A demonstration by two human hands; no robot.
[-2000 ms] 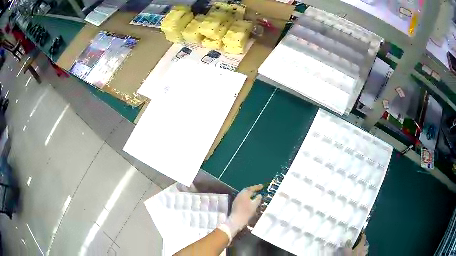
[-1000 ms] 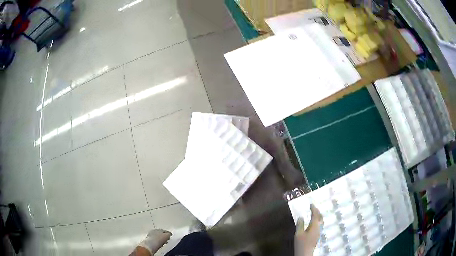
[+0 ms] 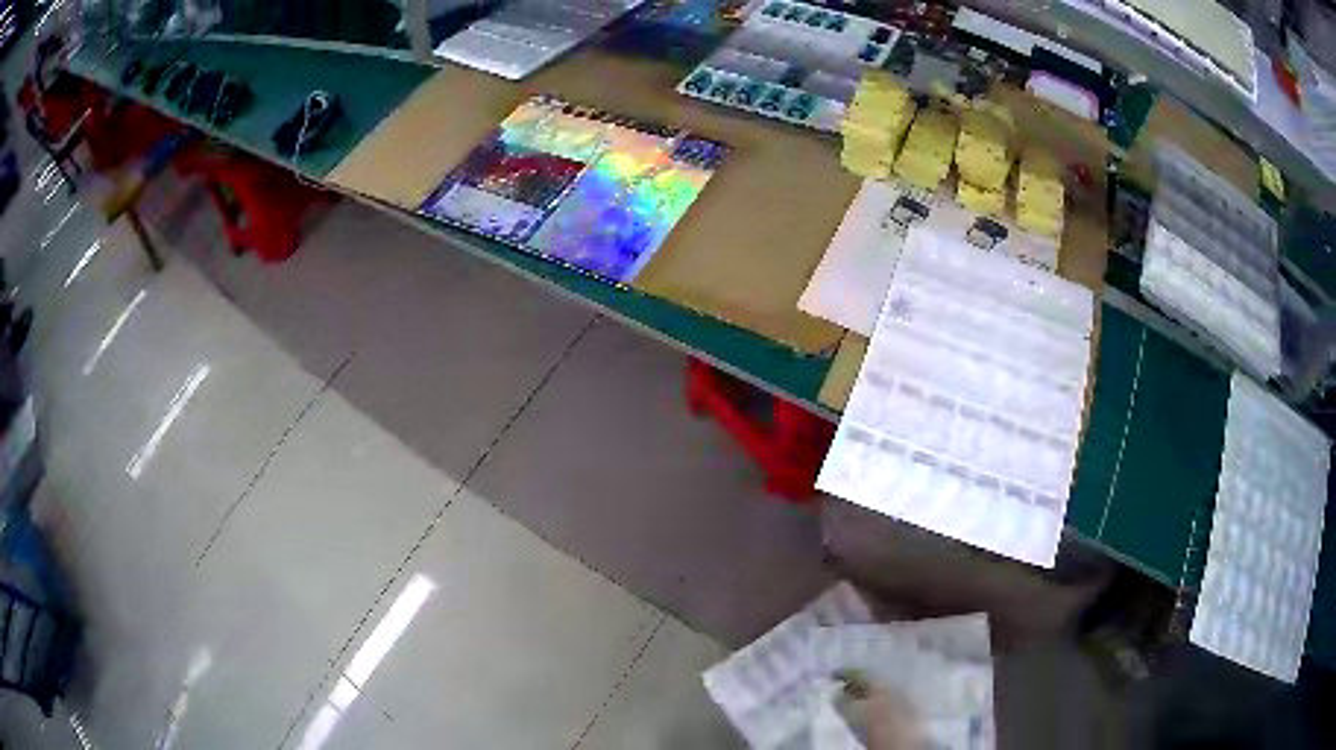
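White pocketed trays lie low beside the bench at the bottom edge, overlapping at angles. One blurred hand, apparently my left hand, is over them and cut off by the frame edge. Its fingers seem to touch the upper tray, but whether they grip it is unclear. My right hand is not in view. A white pocketed tray lies on the green mat at the right. Another white sheet with faint rows of pockets lies over the bench's front edge.
Yellow blocks stand on brown cardboard behind a printed sheet. Shiny coloured sheets lie farther left. A tray stack is at the right rear. Red stools stand under the bench. Dark cables lie far left.
The view has swung along the bench. A hand is now over the low trays; one second ago my left hand was below them and my right hand was on the bench tray.
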